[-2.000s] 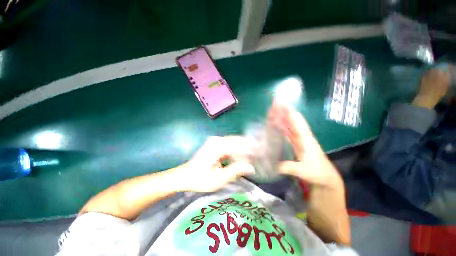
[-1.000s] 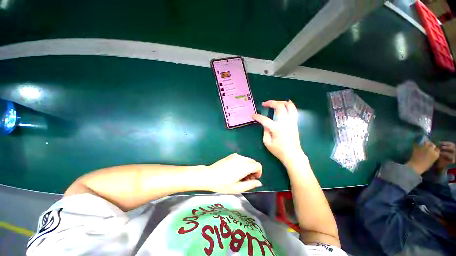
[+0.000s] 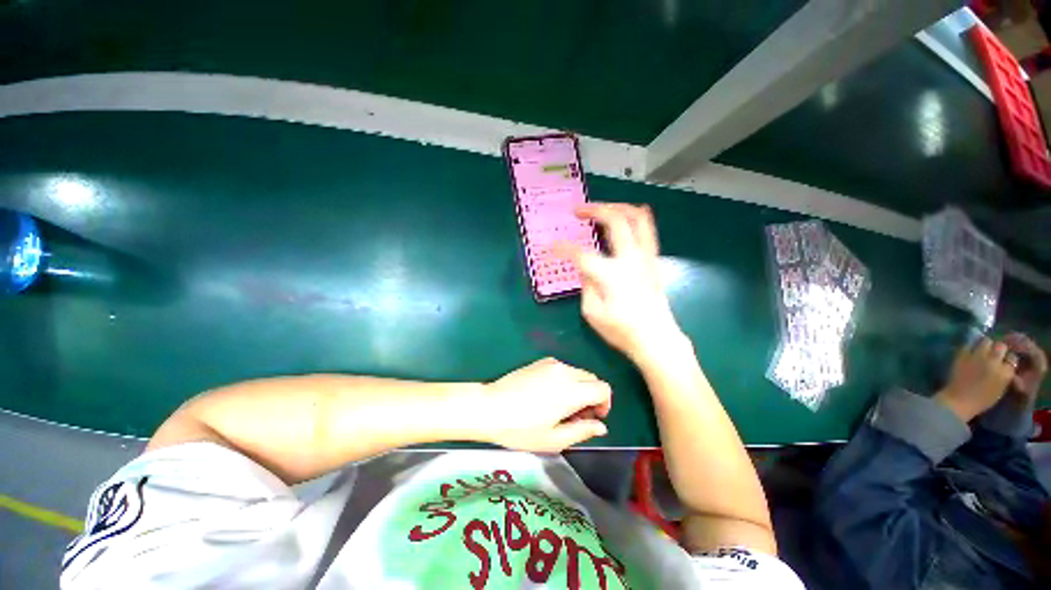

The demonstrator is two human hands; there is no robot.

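A smartphone [image 3: 539, 207] with a lit pink screen lies on the green bench, its upper end near the pale rail. A keyboard seems to show on the lower part of the screen. My right hand [image 3: 622, 277] is over the phone's lower right side, fingers spread and slightly blurred, with nothing held. My left hand [image 3: 551, 406] rests at the bench's near edge below the phone, fingers loosely curled, and nothing shows in it. Several clear sheets with printed blocks [image 3: 813, 305] lie fanned and overlapping to the right of my right hand.
A pale rail [image 3: 288, 98] with a slanting upright [image 3: 772, 87] runs behind the phone. A blue bottle [image 3: 21, 251] is at the left edge. Another person's hands [image 3: 989, 371] work at the right beside a pile of clear sheets [image 3: 963, 263]. A red tray [image 3: 1014, 104] is at the far upper right.
The blurred item between my hands two seconds ago is gone from them, and more sheets lie at the right. My right hand moved onto the phone, whose screen content changed.
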